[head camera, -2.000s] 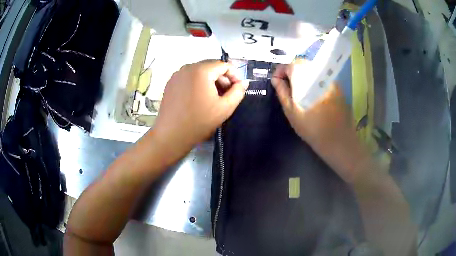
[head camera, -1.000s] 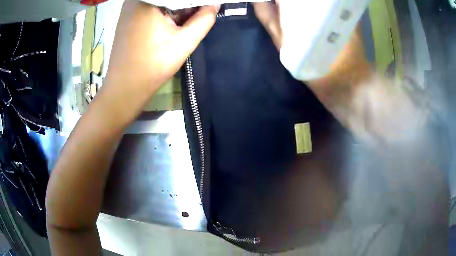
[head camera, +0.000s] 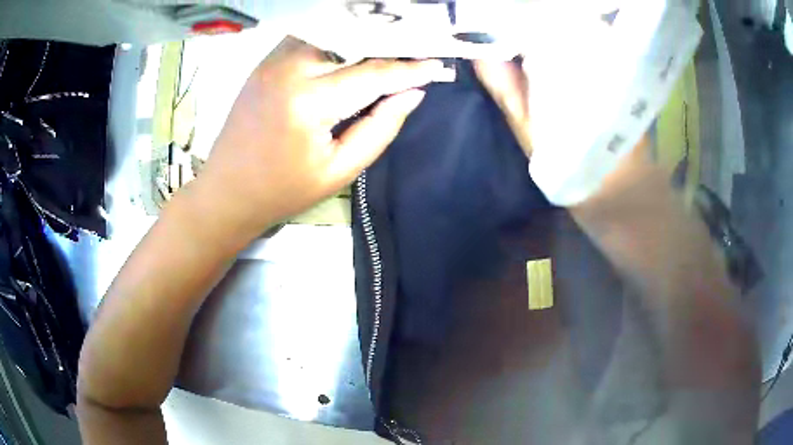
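Note:
A black bag panel lies lengthwise in front of me, with a silvery zipper along its left edge and a small yellow label on its right part. My left hand is at the panel's top left corner, fingertips touching the cloth beside a small whitish patch. My right hand is at the top right of the panel, mostly hidden behind the white sewing lamp; its fingertips are blurred, so its hold is unclear. The needle area is hidden under the machine head.
The white lamp hangs over my right hand. Black pieces with silvery zipper lines are heaped at the left. Yellow tape edges the plate. The shiny metal bed lies below my left forearm. A dark tool lies at the right.
Since one second ago, the view has shifted, so the panel and hands appear lower. My left fingers have straightened and lie flatter at the panel's top. The panel still lies under the head.

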